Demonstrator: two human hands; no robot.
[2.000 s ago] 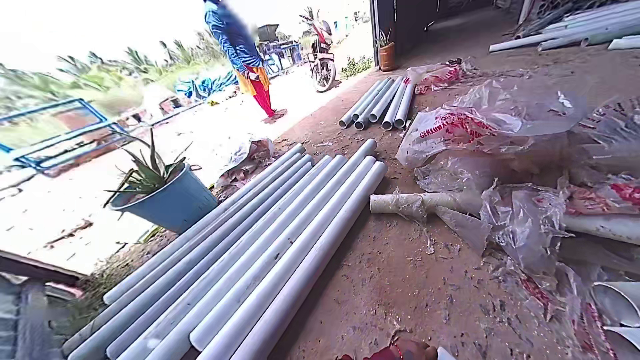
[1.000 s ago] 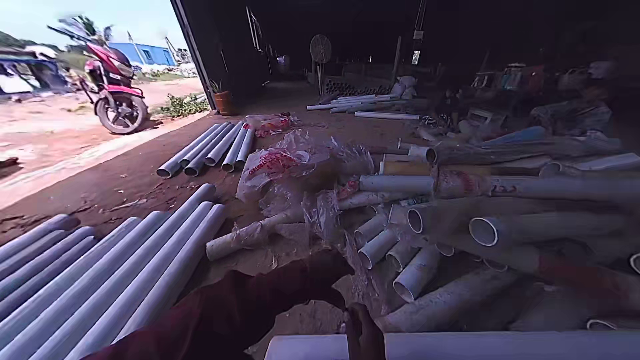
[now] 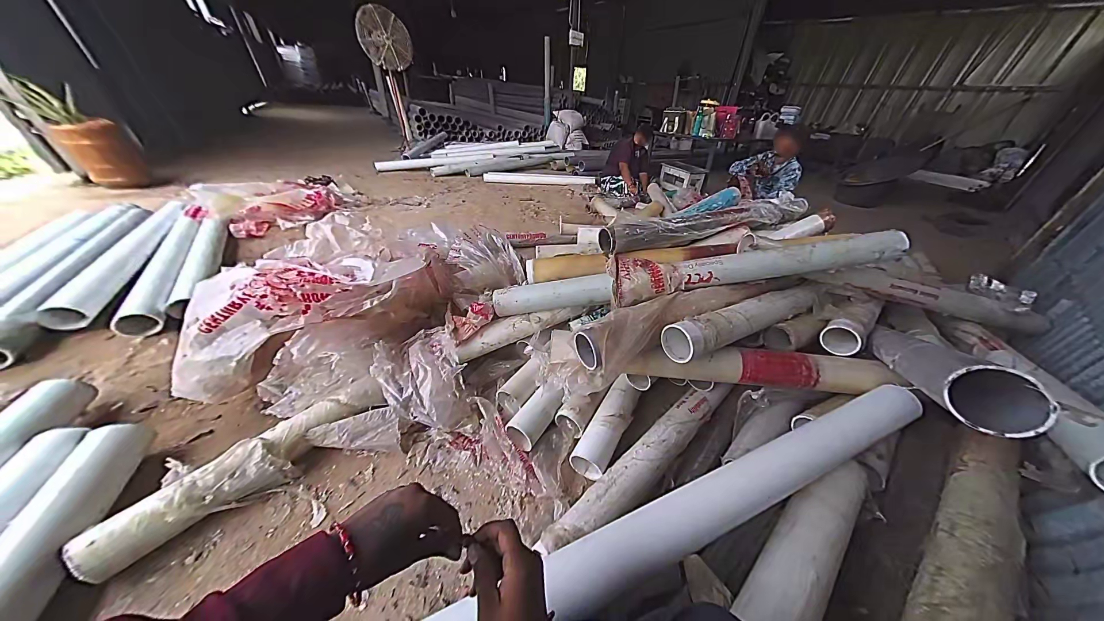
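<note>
My left hand [image 3: 410,524], with a red beaded bracelet at the wrist and a maroon sleeve, is at the lower centre, fingers curled. Close beside it my right hand [image 3: 507,565] has thumb and fingers brought together; the fingertips of both nearly meet. Whether anything small is between them cannot be told. A smooth white tube [image 3: 733,500] slants up to the right from behind my right hand, across a heap of other tubes. Ahead lie crumpled clear plastic wraps with red print [image 3: 285,302]. A tube in torn wrapping [image 3: 181,504] rests on the ground at the left.
Pale tubes [image 3: 95,267] lie in a row at the left, with more [image 3: 73,500] nearer me. Beyond the heap sit two people [image 3: 628,164], [image 3: 772,172]. A pedestal fan [image 3: 384,39] and a potted plant [image 3: 99,151] stand farther back. Corrugated sheet [image 3: 1065,302] edges the right side.
The view has swung right, from the tube rows outdoors to the heap. Both hands are close together now, as they were one second ago.
</note>
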